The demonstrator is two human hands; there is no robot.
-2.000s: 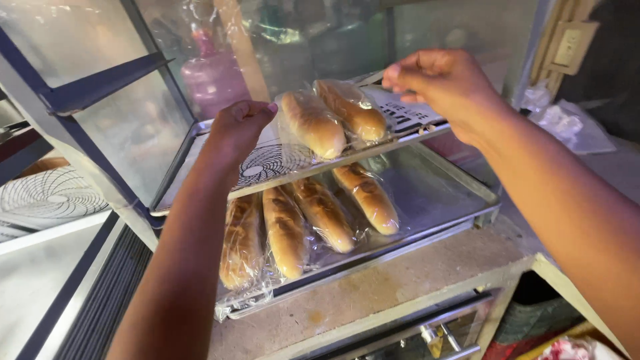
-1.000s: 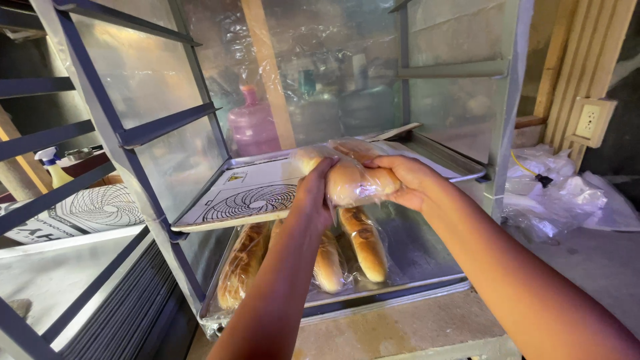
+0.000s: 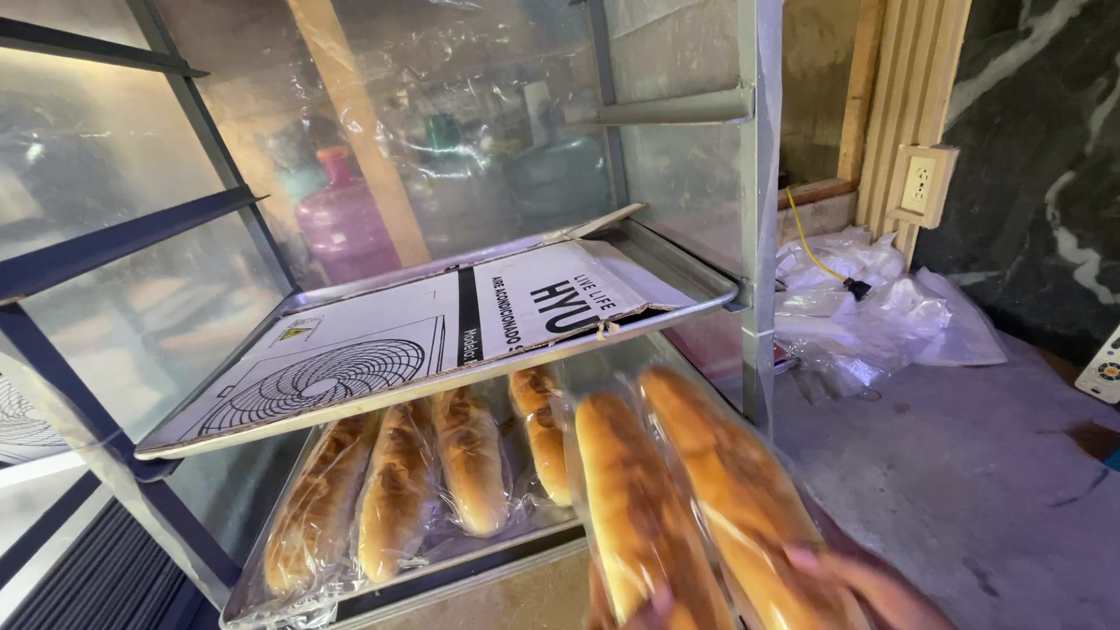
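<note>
Two long bread loaves in clear plastic, a left one [image 3: 643,503] and a right one [image 3: 744,490], are held side by side at the lower right, in front of the lower tray. The fingertips of my left hand [image 3: 634,608] grip the left loaf from below; most of that hand is hidden. My right hand [image 3: 862,582] presses on the side of the right loaf. Several more wrapped loaves [image 3: 398,490] lie on the lower metal tray [image 3: 455,582]. Above them, the upper tray [image 3: 726,293] carries a printed cardboard sheet [image 3: 385,332] and no bread.
A metal rack [image 3: 757,219] with side rails [image 3: 131,241] and plastic sheeting surrounds the trays. Crumpled plastic bags [image 3: 884,315] and a yellow cord [image 3: 809,241] lie on the right, below a wall outlet [image 3: 919,184]. A remote control [image 3: 1102,372] shows at the right edge.
The two wrapped loaves that lay on the upper tray have been picked up and brought down to the right, in front of the lower tray. The view has moved closer.
</note>
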